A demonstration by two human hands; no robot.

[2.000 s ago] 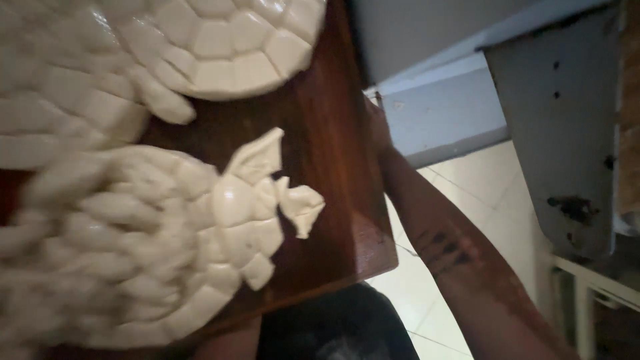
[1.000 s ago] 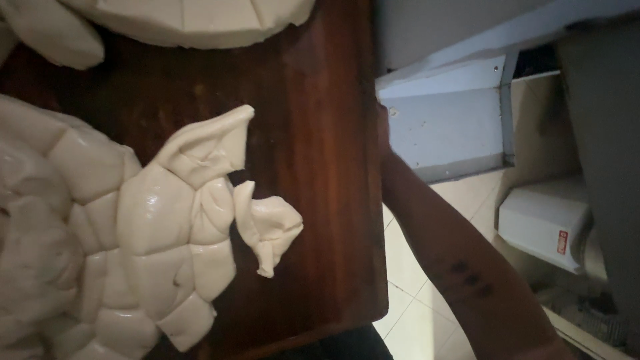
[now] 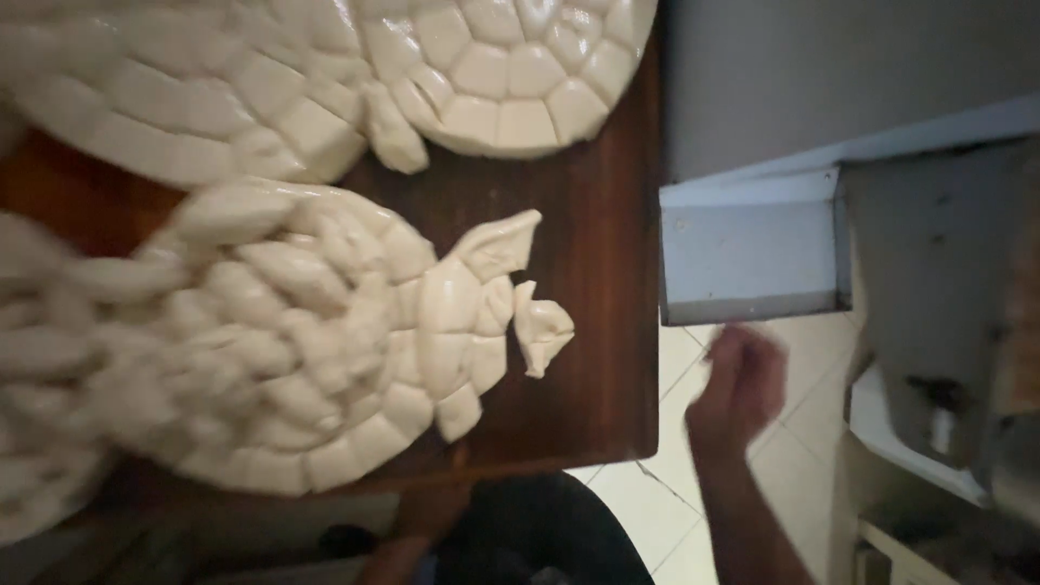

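Observation:
Pale dough, scored into blocks, lies in large rounded masses on a dark wooden table (image 3: 601, 390). One mass (image 3: 528, 73) is at the top, and a lumpy, piled one (image 3: 309, 349) spreads across the left and middle. A small torn dough scrap (image 3: 546, 329) sits just right of the piled mass. My right hand (image 3: 741, 374) is off the table's right edge, above the tiled floor, blurred, with its fingers curled in and nothing visible in it. At the bottom, part of an arm shows below the table edge; my left hand itself cannot be made out.
A grey panel and a light blue-grey metal box (image 3: 751, 252) stand beside the table's right edge. Farther right is a grey metal piece (image 3: 926, 268) with dark stains, and a white object (image 3: 910, 439) below it. Tiled floor (image 3: 650, 512) shows under the table corner.
My right hand, earlier mostly hidden at the table's right edge beside the grey panel, has come away from it and lower, into full view. The dough looks unchanged.

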